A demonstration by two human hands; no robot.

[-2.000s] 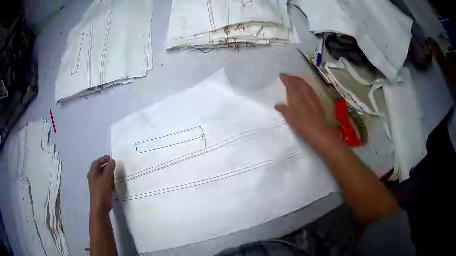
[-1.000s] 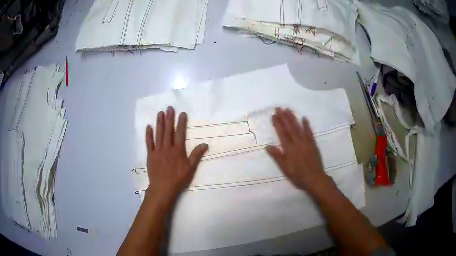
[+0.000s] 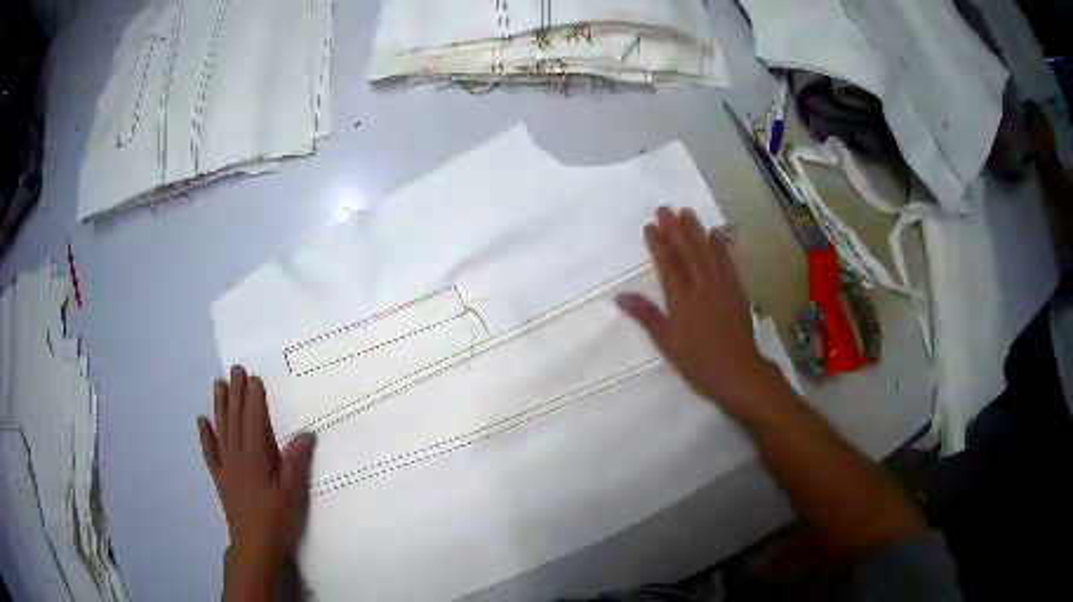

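A large white garment panel (image 3: 553,459) lies flat on the table, with a curved cutout on its far edge. Paired dark stitch lines run across it, beside a narrow stitched rectangle (image 3: 377,332) with a loose thread at its right end. My left hand (image 3: 253,465) lies spread, palm down, on the panel's left edge. My right hand (image 3: 700,306) lies flat, fingers apart, over the stitch lines near the right edge. Dark thread tails (image 3: 724,235) show just beyond its fingers. Neither hand grips anything.
Shears with red handles (image 3: 838,312) lie right of the panel, beside narrow white offcuts (image 3: 865,265) and a blue pen (image 3: 777,132). Stacked white panels sit far left (image 3: 218,100), far centre (image 3: 553,53) and near left (image 3: 47,412). A red pencil (image 3: 73,274) lies at left. White cloth (image 3: 906,82) heaps at right.
Since one second ago, my left hand has moved from the stitched rectangle to the panel's left edge. My right hand rests nearer the right edge. The view has turned, so the panel appears more slanted.
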